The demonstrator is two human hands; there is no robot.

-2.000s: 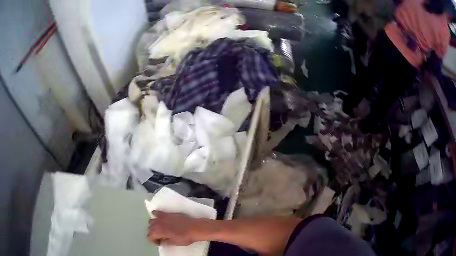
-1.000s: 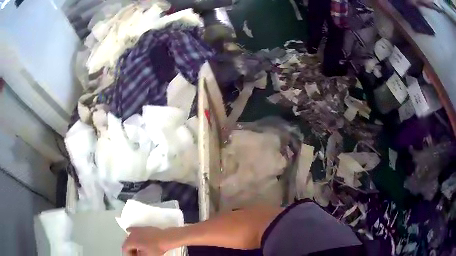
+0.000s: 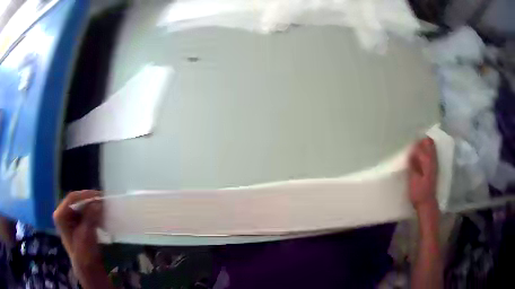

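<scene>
A long white fabric panel [image 3: 254, 206] lies along the near edge of the pale feed table [image 3: 282, 113], flaring at its right end. My left hand [image 3: 84, 220] pinches the panel's narrow left end, beside the dark belt. My right hand [image 3: 423, 169] is on the wide right end, its fingers bent at the upper edge; blur hides how firmly it grips. Another white panel [image 3: 127, 110] lies flat at the left, its narrow end on the dark conveyor belt [image 3: 90, 163]. White interfacing [image 3: 316, 14] is in a ragged pile along the far side of the table.
The blue cover of the fusing press [image 3: 51, 113] stands at the left beyond the belt. A crumpled heap of white offcuts [image 3: 468, 101] is past the table's right end, with a pale rail [image 3: 485, 204] beside it. Scraps [image 3: 152, 265] lie on the floor below the near edge.
The view has swung from the offcut heap and floor to the whole feed table. My left hand has come into view at the panel's left end. My right hand is still at a white piece's wide end.
</scene>
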